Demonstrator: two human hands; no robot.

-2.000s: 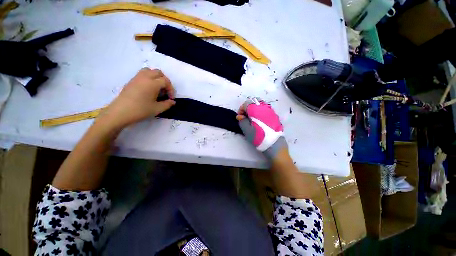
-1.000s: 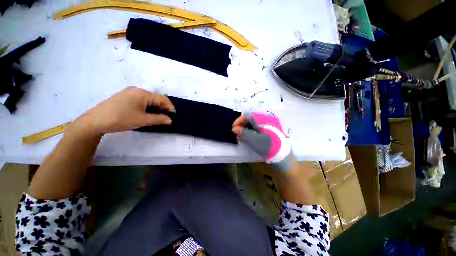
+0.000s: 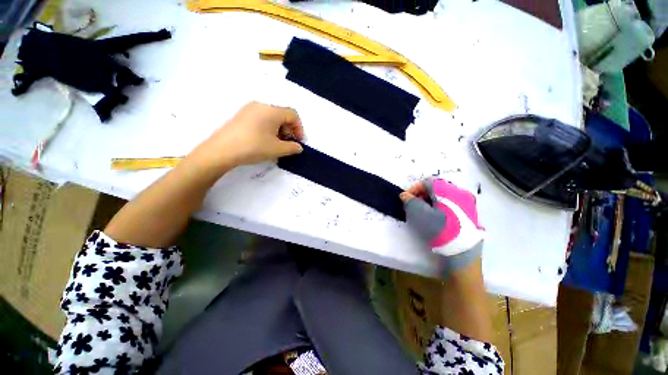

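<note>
A narrow black fabric strip [image 3: 344, 177] lies on the white table near its front edge, slanting down to the right. My bare left hand [image 3: 256, 135] pinches its left end between thumb and fingers. My right hand [image 3: 448, 216], in a pink, white and grey half-finger glove, holds its right end with the fingertips. A straight yellow template [image 3: 146, 163] lies to the left, its right part hidden behind my left forearm. A wider black piece [image 3: 351, 86] lies farther back.
A long curved yellow template [image 3: 315, 28] and a thin yellow strip [image 3: 272, 55] lie by the wider black piece. The iron [image 3: 533, 156] rests at the right, its cord trailing right. Loose black parts [image 3: 72, 61] lie at far left. Cardboard boxes [image 3: 45, 242] stand below the table.
The black piece between my hands looked wide one second ago and is now narrow. Both hands remain at its ends. The view has shifted and turned.
</note>
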